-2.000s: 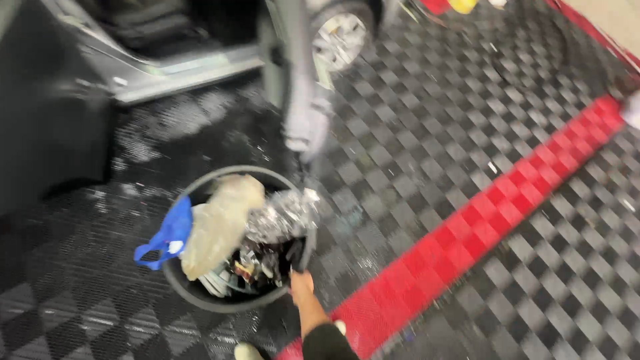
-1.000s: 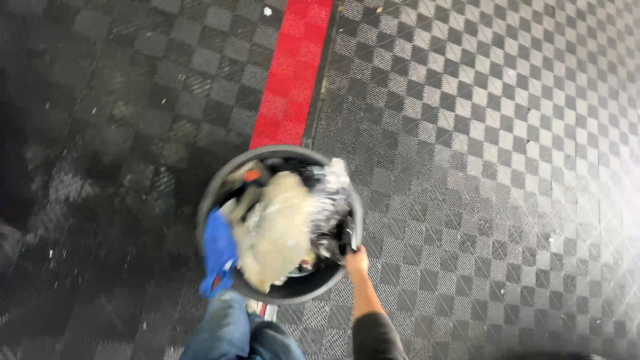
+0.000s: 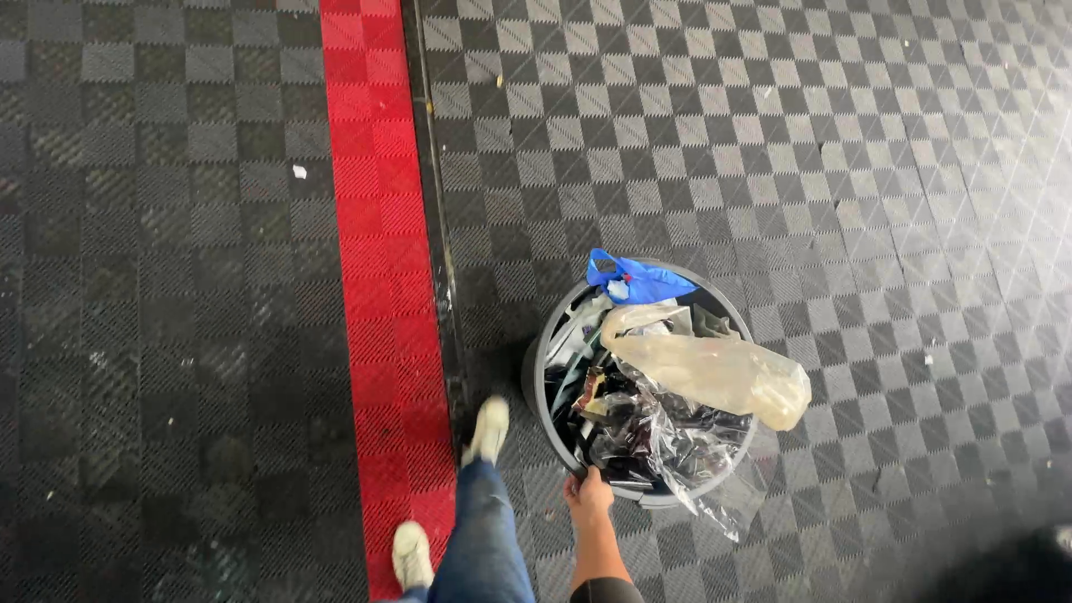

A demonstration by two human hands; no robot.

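Observation:
A round grey trash bin point(image 3: 545, 400) stands right of my legs, full of rubbish. One hand, which looks like my right hand point(image 3: 591, 492), grips its near rim, with a dark sleeve below the forearm. Over the bin's far edge lies a blue plastic bag point(image 3: 643, 283). A cloudy, yellowish plastic bag point(image 3: 703, 365) stretches across the top and hangs past the right rim. Crumpled clear plastic film point(image 3: 670, 440) spills over the near right side. My left hand is out of view.
Checkered grey and black floor tiles point(image 3: 636, 109) surround the bin. A red tile strip point(image 3: 381, 251) with a dark edge runs along the left, and one of my pale shoes point(image 3: 412, 553) rests on it. Small scraps point(image 3: 299, 172) dot the floor. A dark shape fills the bottom right corner.
The bin, gripped by the same hand throughout, has moved away from the car and now sits right of the red strip. The view has swung strongly; the car has left it.

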